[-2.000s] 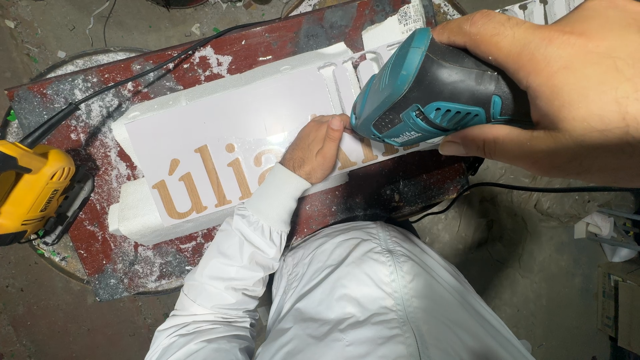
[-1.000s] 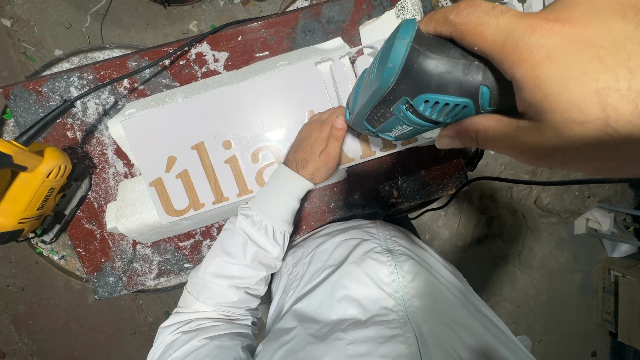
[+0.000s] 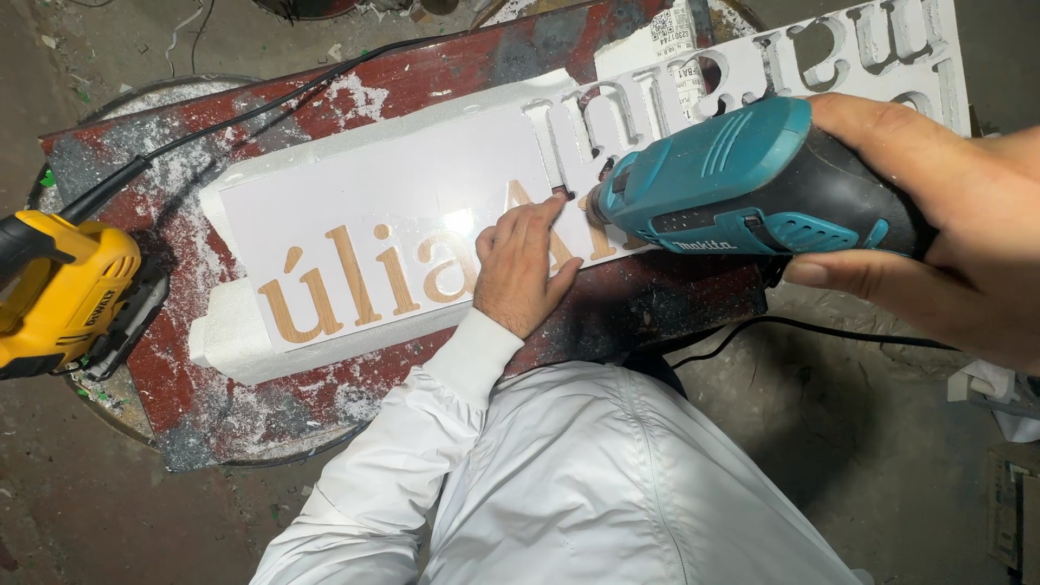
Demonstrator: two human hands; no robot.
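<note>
My right hand (image 3: 918, 219) grips a teal and black Makita power drill (image 3: 731, 179), its chuck pointing left at a white panel (image 3: 349, 187). Wood-look letters (image 3: 366, 272) run along the panel's lower edge; cut-out letter shapes show at its upper right. My left hand (image 3: 524, 260) lies on the panel over some letters, index fingertip beside a cut-out slot near the chuck. Under the panel are white foam pieces (image 3: 244, 366). The drill's tip is not clearly visible.
A yellow DeWalt jigsaw (image 3: 73, 292) lies at the left, its black cable (image 3: 268, 110) running across the dusty red board (image 3: 455, 89). Another cable (image 3: 812, 327) passes at the lower right. White foam dust covers parts of the board.
The drill in my right hand has moved away from my left fingertips, toward the right. The panel's cut-out part shows more at the upper right. My left hand stays on the panel.
</note>
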